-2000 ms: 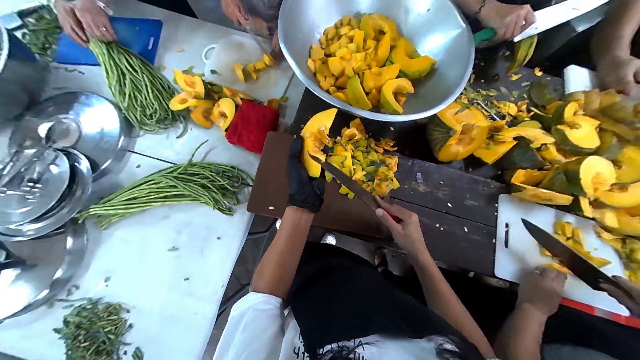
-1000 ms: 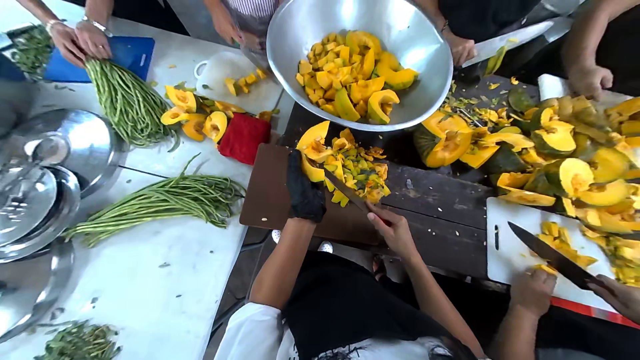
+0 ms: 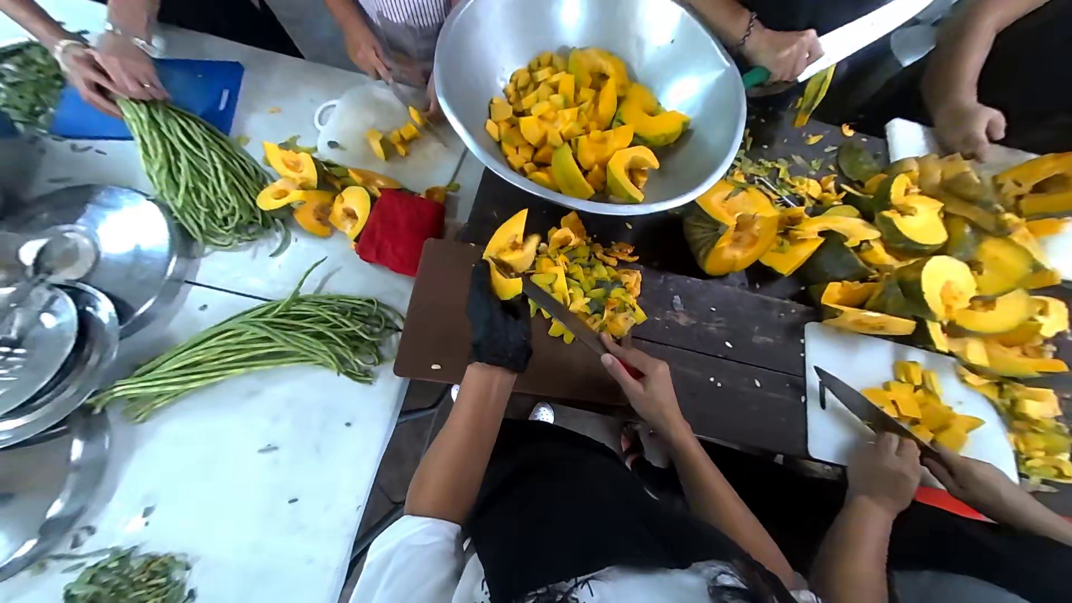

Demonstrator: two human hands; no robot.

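My left hand (image 3: 499,322), in a black glove, holds a pumpkin wedge (image 3: 509,251) over the left part of a brown cutting board (image 3: 444,310). In my bare right hand (image 3: 645,381) is a kitchen knife (image 3: 563,314), its blade pointing up and left, with the tip at the wedge beside the gloved fingers. Green and orange pumpkin trimmings (image 3: 595,285) lie heaped on the board, partly behind the blade. Just above the board stands a large metal bowl (image 3: 720,159) holding pumpkin chunks (image 3: 578,117).
A red cloth (image 3: 402,232) and long beans (image 3: 268,335) lie to the left, near metal pans (image 3: 126,243). Pumpkin pieces (image 3: 946,285) are piled at right. A co-worker's knife (image 3: 871,414) is over a white board (image 3: 837,352); another co-worker's knife (image 3: 871,33) is beyond the bowl.
The wedge in my left hand stood as one tall curved slice two seconds ago; now its flesh appears split, with a piece leaning right. The knife remains beside it.
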